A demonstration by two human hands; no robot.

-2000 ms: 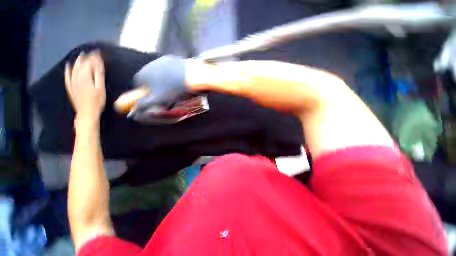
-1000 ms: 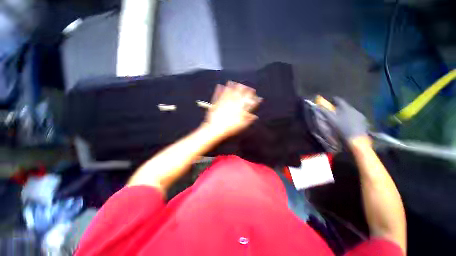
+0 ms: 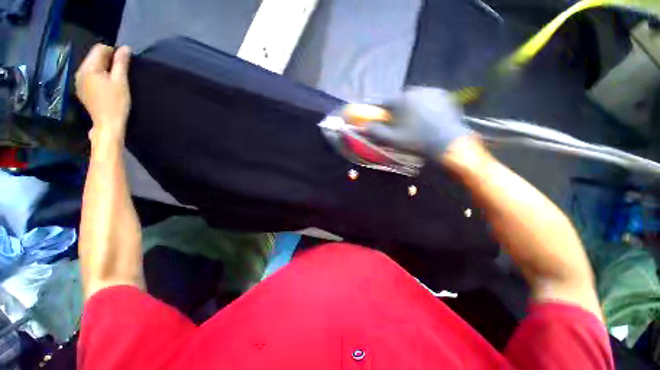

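Observation:
A black jacket lies across the grey padded table, with three pale buttons showing at its right part. My left hand, bare, grips the jacket's upper left end. My right hand, in a grey glove and somewhat blurred, is closed round the tan handle of the steam iron. The iron sits over the jacket just above the buttons, its tip to the left. Its soleplate is hidden.
A white bar stands beyond the jacket. A yellow hose and a whitish steam hose run off to the right. Blue-white plastic lies at lower left. Green bundles lie at lower right.
My left hand has moved left from the middle of the cloth to its end and gripped it. My right hand has brought the iron left onto the jacket. The cloth now lies slanted, with three buttons showing.

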